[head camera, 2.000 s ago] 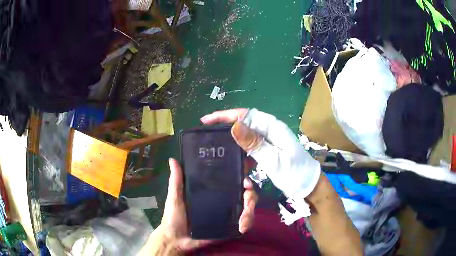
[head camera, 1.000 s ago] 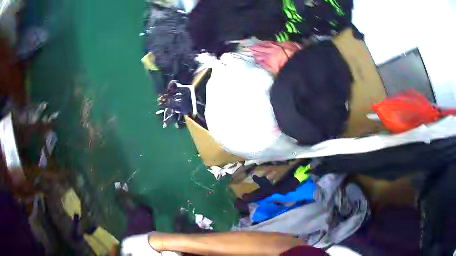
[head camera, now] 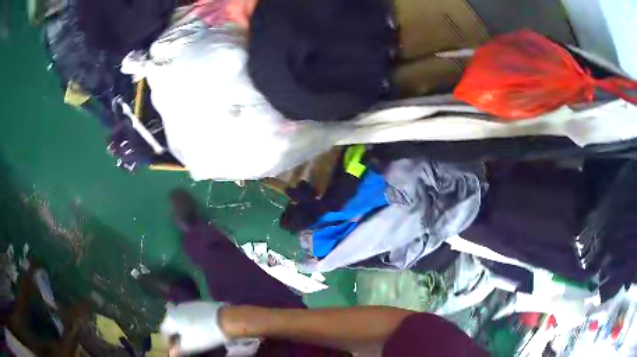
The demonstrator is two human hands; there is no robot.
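Note:
My right hand (head camera: 194,328), in a white wrap, is low at the left of the view, with the bare forearm reaching in from a maroon sleeve. Its fingers are blurred and partly hidden, so I cannot tell if it holds anything. My left hand is out of the picture. In front of me lies a heap of grey cloth (head camera: 426,209) with blue cloth (head camera: 349,217) and a neon-green piece (head camera: 355,161). Above it are a stuffed white bag (head camera: 209,104) and a round black bundle (head camera: 318,56).
A tied red plastic bag (head camera: 520,77) lies by a long white strip at the upper right. Dark cloth (head camera: 531,209) is piled at the right. My maroon-clad leg (head camera: 234,254) is over the green floor (head camera: 91,153), with scraps around. Yellow pieces lie at the lower left.
The view has swung right, so the bags and cloth have shifted left. The phone held earlier in both hands is out of view. The left hand has left the picture.

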